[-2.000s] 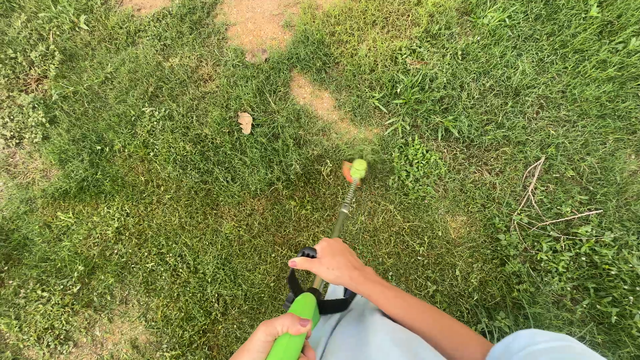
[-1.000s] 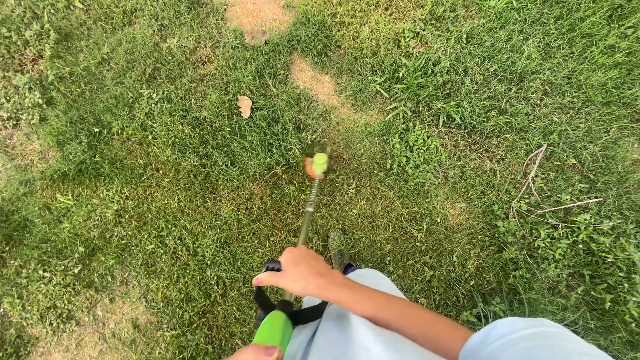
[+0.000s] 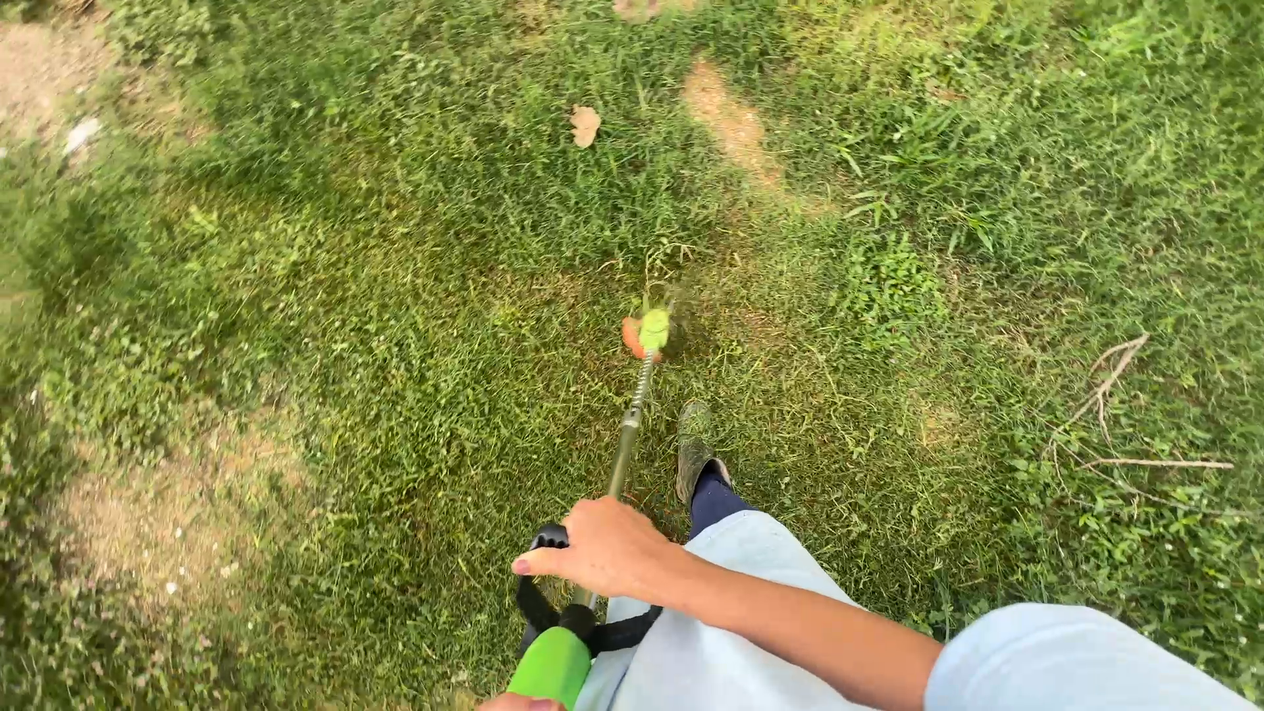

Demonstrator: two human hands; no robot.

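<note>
A grass trimmer with a green housing (image 3: 553, 667) and a thin metal shaft (image 3: 622, 459) reaches forward over the grass. My right hand (image 3: 617, 553) is closed on its black loop handle (image 3: 536, 602), the thumb lying toward the left. Of my left hand (image 3: 518, 703) only a small part with the thumb shows at the bottom edge, against the green housing; its fingers are out of view. At the far end of the shaft, a yellow-green head (image 3: 654, 328) sits beside an orange part (image 3: 633, 338), close to the grass. Thin plant stems stand or fly just beyond it.
My boot (image 3: 696, 449) stands in the grass right of the shaft. A dry leaf (image 3: 585, 126) lies ahead, near a bare soil patch (image 3: 733, 123). Dry twigs (image 3: 1106, 395) lie at the right. More bare soil (image 3: 168, 513) and a white scrap (image 3: 82, 134) are at the left.
The trimmer head has swung left over the grass, now more nearly below the dry leaf. The boot, not visible two seconds ago, shows beside the shaft. The view has shifted left.
</note>
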